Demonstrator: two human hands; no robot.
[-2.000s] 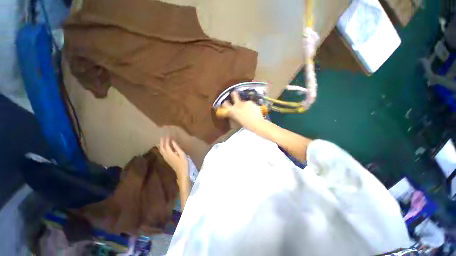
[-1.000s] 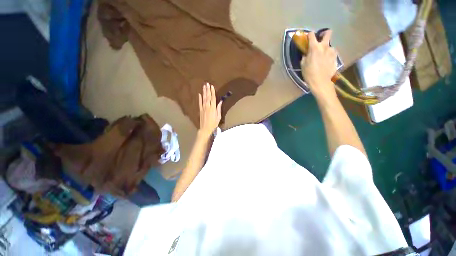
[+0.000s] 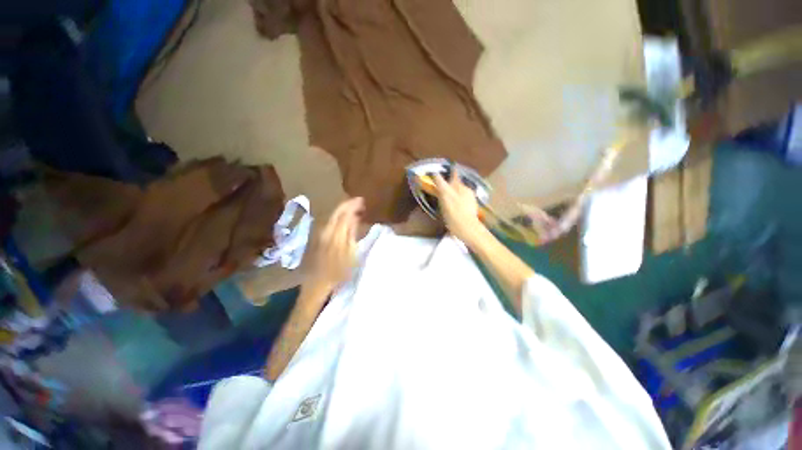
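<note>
Brown garment panels (image 3: 387, 97) lie wrinkled on the tan-covered pressing table (image 3: 563, 88), their near edge close to my body. My right hand (image 3: 457, 200) is closed on the orange handle of the steam iron (image 3: 430, 183), which rests on the near right part of the panels. My left hand (image 3: 336, 246) is blurred, beside the near left edge of the cloth, and holds nothing that shows. The iron hose (image 3: 563, 220) runs off to the right.
Another heap of brown cloth (image 3: 193, 228) hangs at the table's left side, with a white fabric strip (image 3: 290, 233) beside it. A long blue object (image 3: 149, 44) lies at the upper left. A white flat item (image 3: 614, 230) and cardboard (image 3: 681, 206) are at the right.
My right hand has brought the iron from the bare table on the right back onto the panels' near edge. My left hand has come off the cloth and moved left and nearer my body.
</note>
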